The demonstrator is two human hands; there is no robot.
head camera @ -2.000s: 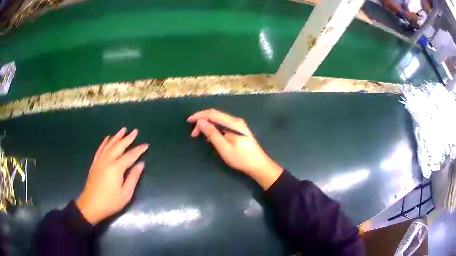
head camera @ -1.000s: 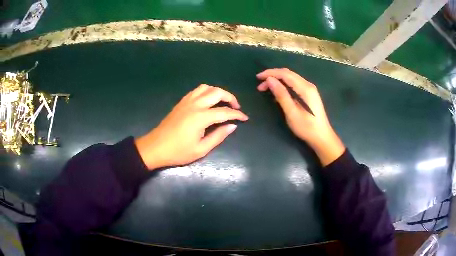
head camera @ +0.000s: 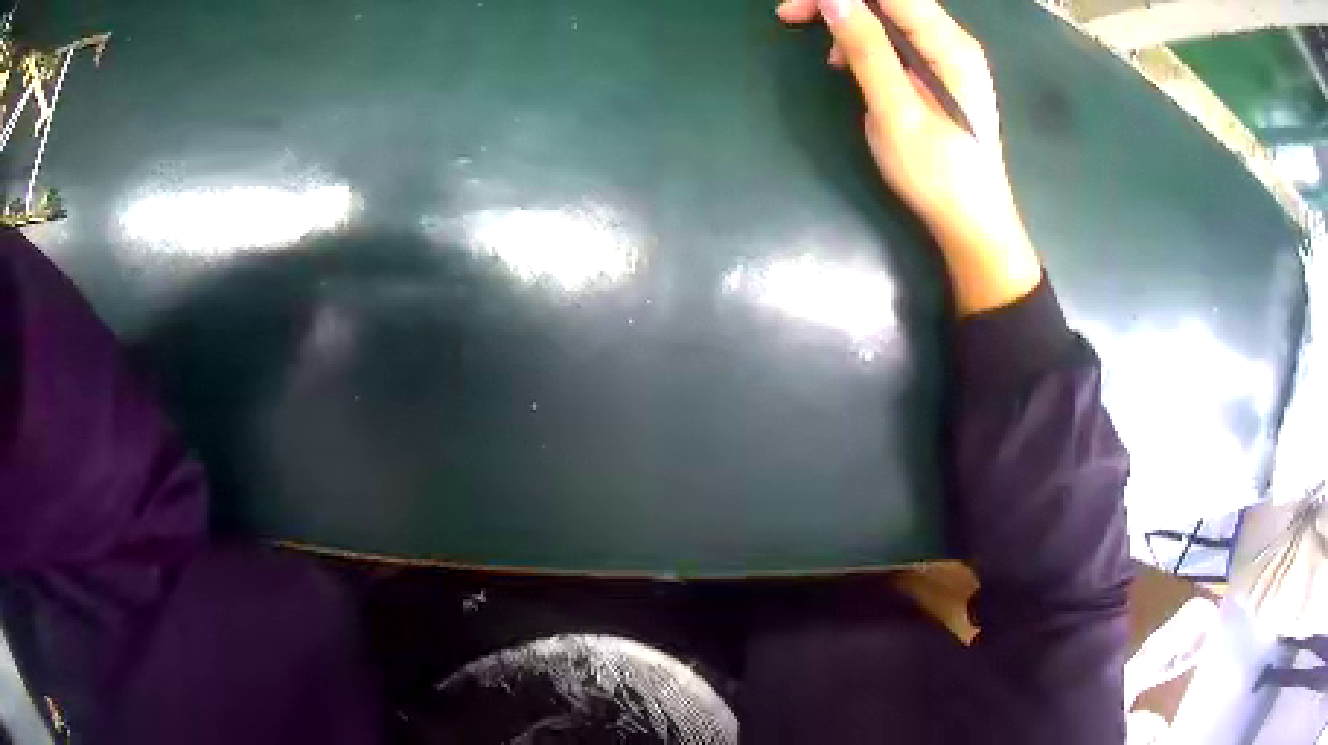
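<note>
My right hand (head camera: 939, 138) is at the top right of the head view, over the dark green bench (head camera: 583, 364). It holds a slim black stick (head camera: 925, 61) that lies between thumb and fingers; its tip is not clear. The fingertips are near the picture's top edge. My left hand is out of the picture; only the dark left sleeve (head camera: 88, 422) shows at the left edge. A wired contact assembly (head camera: 44, 124) of gold bars and white leads lies at the upper left, cut off by the edge.
The bench's front edge (head camera: 612, 571) curves across the lower part. A worn cream rail (head camera: 1231, 124) and part of a green conveyor (head camera: 1267, 73) show at the upper right. At the lower right are a black wire rack (head camera: 1187, 550) and clear plastic (head camera: 1172, 648).
The view has tilted down towards the bench's front edge. My left hand has gone out of the picture to the left. My right hand still holds the black stick and now appears higher.
</note>
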